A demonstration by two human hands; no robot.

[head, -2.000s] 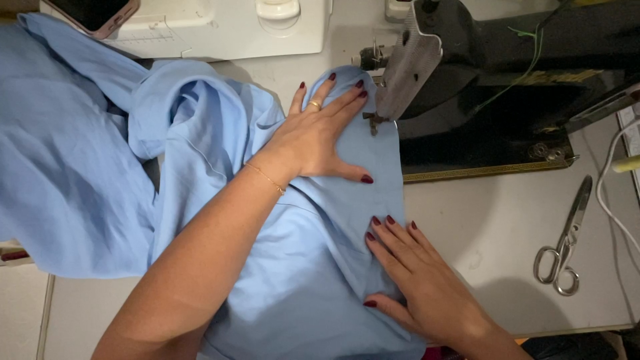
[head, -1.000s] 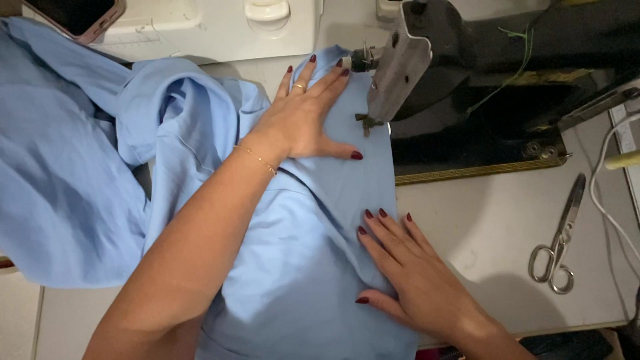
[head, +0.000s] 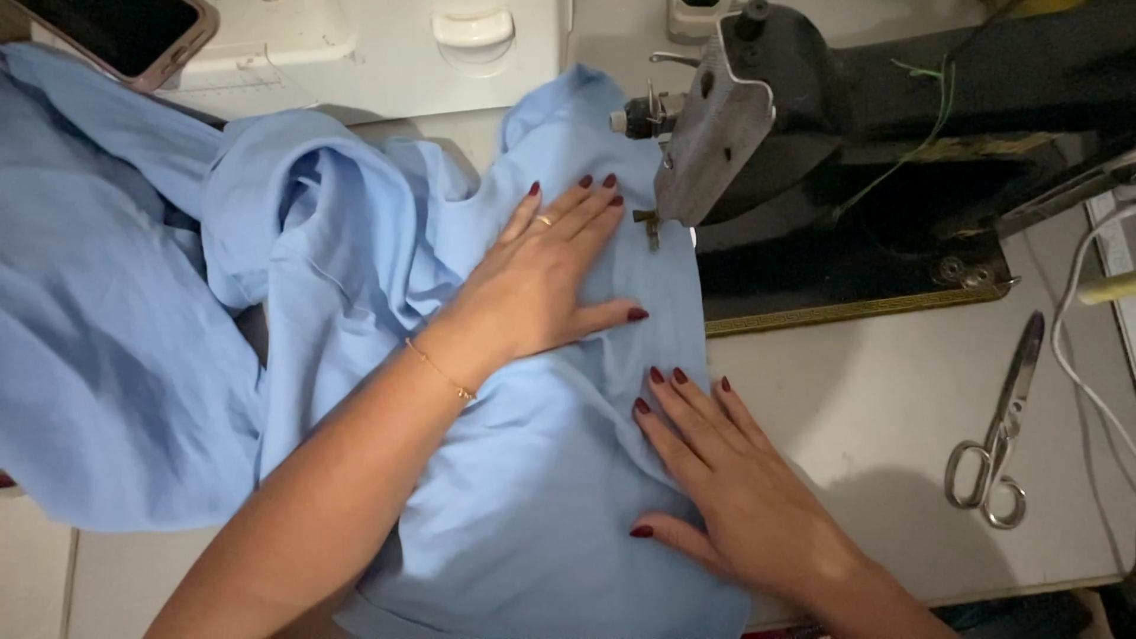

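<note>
Light blue fabric (head: pixel 532 497) lies spread and bunched over the table, its right edge under the presser foot (head: pixel 652 229) of a black sewing machine (head: pixel 799 169). My left hand (head: pixel 541 275) rests palm down on the cloth, fingers spread, just left of the presser foot. Nearer the front, my right hand (head: pixel 728 479) lies flat near the cloth's right edge, fingers spread. Neither hand grips anything. The fabric hides the needle plate.
Metal scissors (head: pixel 998 435) lie on the table (head: pixel 870 426) at the right, beside a white cable (head: pixel 1065 337). A white machine (head: pixel 390 62) stands at the back left, with a phone (head: pixel 133 35) near it. Green thread (head: pixel 932 133) hangs over the black machine.
The far end of the cloth has moved away past the presser foot and now bunches up behind my left hand. Both hands stay flat on the fabric.
</note>
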